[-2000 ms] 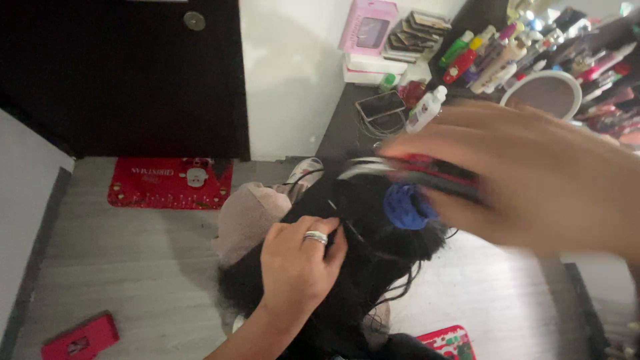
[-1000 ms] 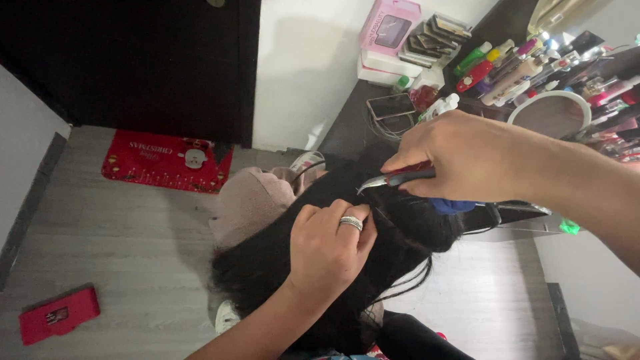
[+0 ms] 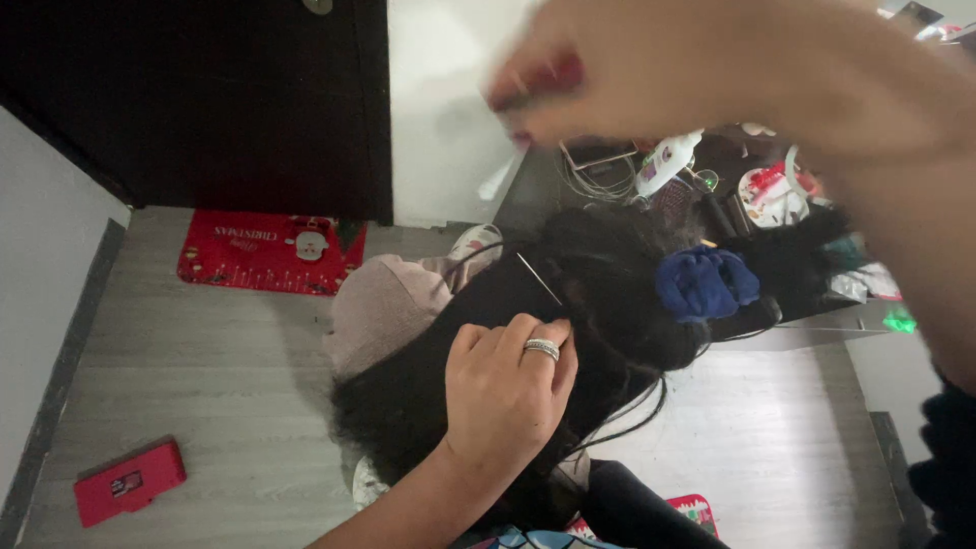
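A person with long black hair point(image 3: 412, 381) sits below me, part of it tied up in a blue scrunchie point(image 3: 705, 282). My left hand point(image 3: 511, 389), with rings on one finger, pinches at the hair; a curved needle point(image 3: 540, 280) juts up just beyond its fingertips. Whether the fingers grip the needle or only hair cannot be told. Raised above the hair at the upper right, my right hand point(image 3: 648, 76) is blurred, its fingers closed around a small red and dark tool point(image 3: 545, 80), which looks like pliers or scissors.
A dark dresser point(image 3: 545, 179) behind the head bears a white bottle point(image 3: 669, 162), a coiled cable point(image 3: 602, 179) and small items. A red Christmas mat point(image 3: 267, 252) lies by the dark door point(image 3: 191, 99). On the floor at lower left is a red case point(image 3: 130, 482).
My right hand, which was low at the hair with the tool's metal tip, has risen away from it. My left hand stays at the hair. The needle now shows clearly.
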